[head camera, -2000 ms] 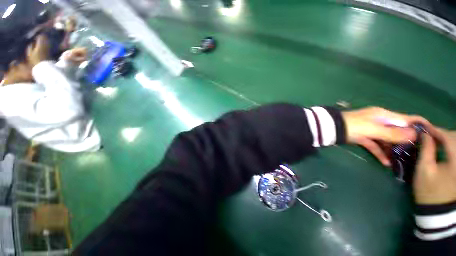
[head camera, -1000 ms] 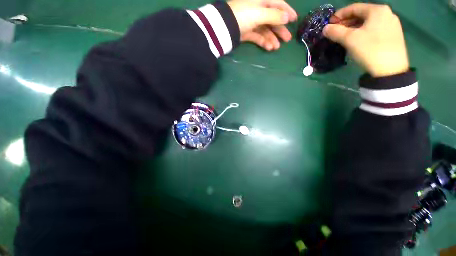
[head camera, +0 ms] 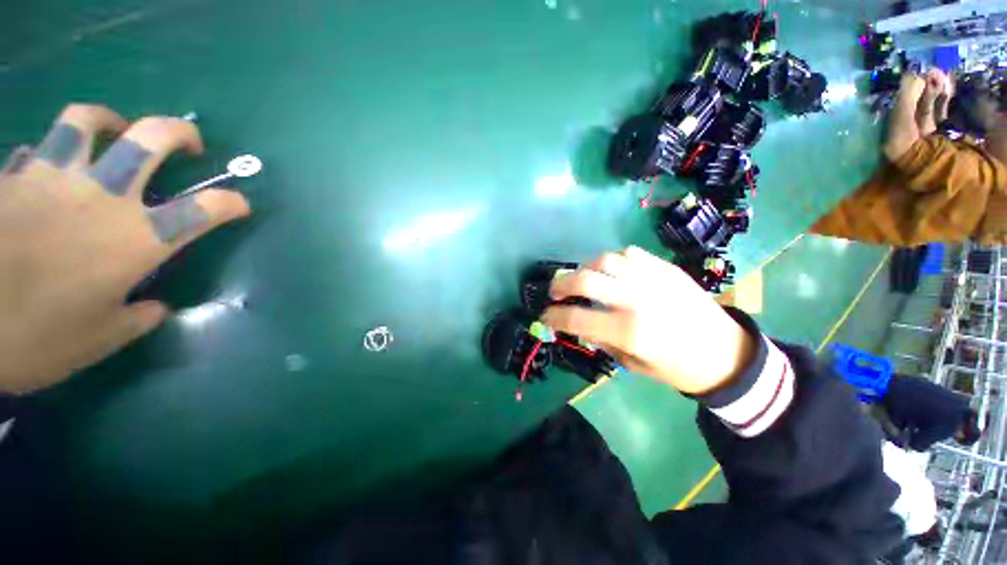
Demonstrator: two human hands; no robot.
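My left hand (head camera: 99, 232), grey tape on several fingers, is at the left with fingers spread and curled over a mostly hidden dark thing. A pale lead with a white ring end (head camera: 244, 166) sticks out between its fingers. Whether the hand grips anything is hidden. My right hand (head camera: 652, 320) has its fingers closed on a black assembly (head camera: 541, 284) on the green bench. Another black assembly (head camera: 513, 344) with a red wire and a lime-green spot lies against it. A small silver ring (head camera: 378, 339) lies between the hands.
A heap of black assemblies (head camera: 723, 166) lies beyond my right hand. A person in a brown sleeve (head camera: 939, 193) is at the far right. A blue stool or crate (head camera: 860, 373), another person and metal racks are beyond the bench edge at right.
The view has turned to the right. My right hand has left the dark wired unit at the top and is now on a black assembly. My left hand has moved over the pale lead.
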